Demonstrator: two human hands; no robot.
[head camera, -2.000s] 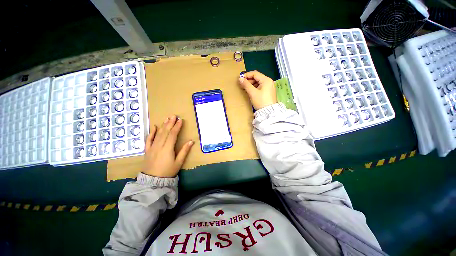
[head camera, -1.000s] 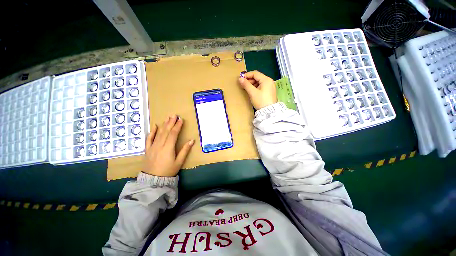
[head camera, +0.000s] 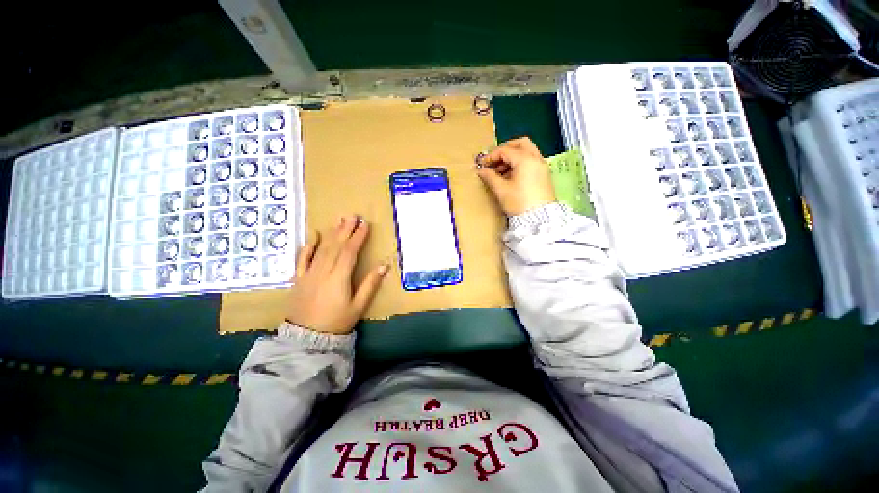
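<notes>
My right hand (head camera: 520, 176) pinches a small metal ring (head camera: 481, 160) between thumb and fingertips, above the right side of the brown cardboard (head camera: 357, 144). My left hand (head camera: 331, 279) lies palm down on the cardboard's left part, fingers apart, holding nothing that I can see. A smartphone (head camera: 427, 231) with a white screen and blue top bar lies between my hands. Two loose dark rings lie near the cardboard's top edge, one on the left (head camera: 437, 113) and one on the right (head camera: 483, 105).
The left tray (head camera: 154, 144) is partly filled with rings, beside an empty tray (head camera: 60, 212). A stack of white trays (head camera: 622, 173) stands right, with a green paper slip (head camera: 571, 182) at its side. Farther right are a black fan (head camera: 792, 50) and another tray stack (head camera: 829, 183).
The whole view has shifted, so the scene sits slightly farther right. My right hand still pinches the ring, which now shows more openly. My left hand rests as before.
</notes>
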